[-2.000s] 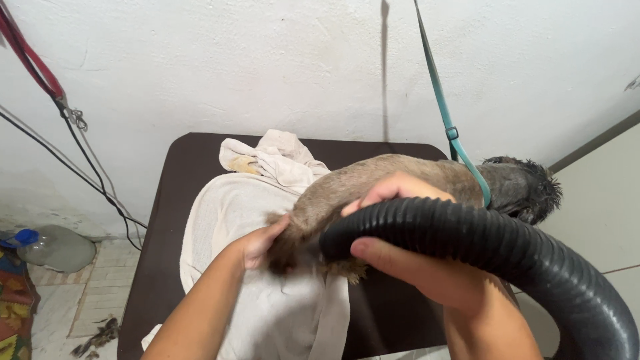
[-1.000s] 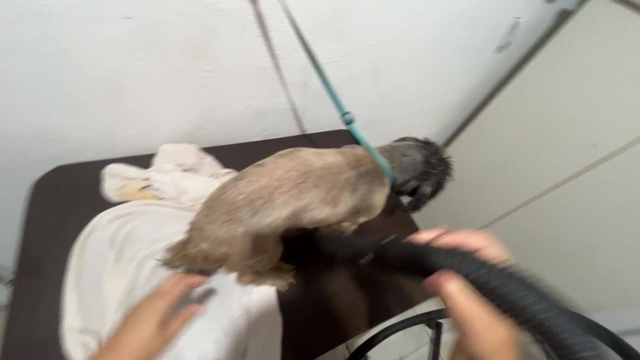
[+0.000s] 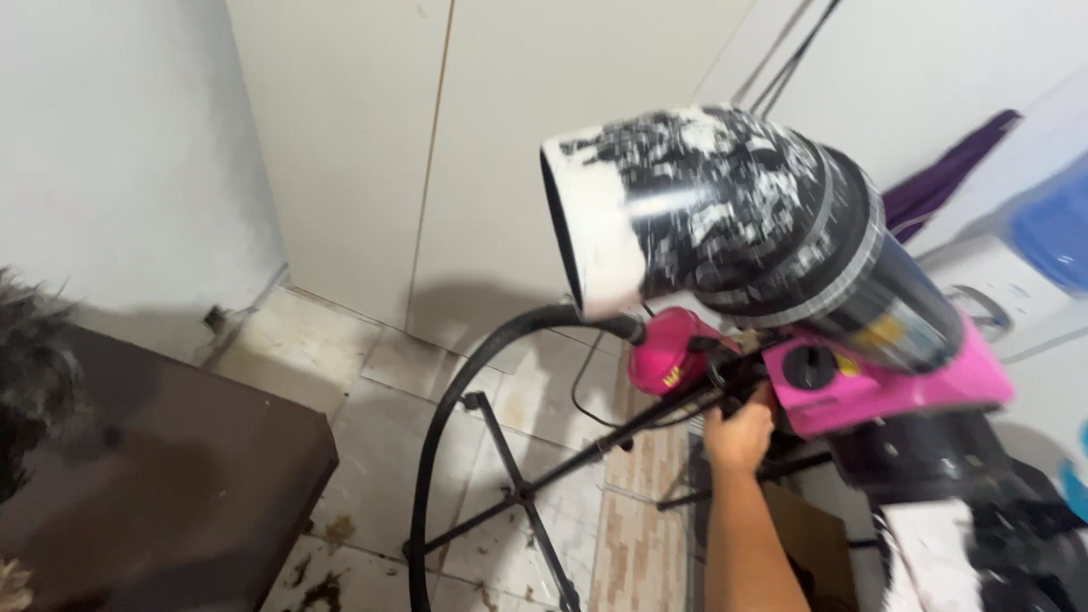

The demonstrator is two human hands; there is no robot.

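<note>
A hand (image 3: 741, 429), on an arm coming up from the bottom right, reaches to the black stand just below the pink housing of a stand dryer (image 3: 892, 382); whether it is my left or right is hard to tell, and its fingertips are hidden. Above it juts the dryer's wide nozzle (image 3: 722, 204), black with peeling white. A pink blower (image 3: 671, 350) with a black ribbed hose (image 3: 429, 433) sits beside the stand. Dark fur of the dog (image 3: 34, 365) shows at the left edge on the brown table (image 3: 195, 459). My other hand is out of view.
The stand's black legs (image 3: 524, 493) spread over a tiled floor (image 3: 357, 442) with tufts of hair. Pale panels (image 3: 357, 153) rise behind. A purple cloth (image 3: 943, 183) and a blue container (image 3: 1054, 225) are at the right, with a cardboard box (image 3: 807, 544) low down.
The view has swung far right, from the dog to the dryers. Earlier one hand held the black hose near the dog and the other was by its rear; now one hand is at the dryer stand.
</note>
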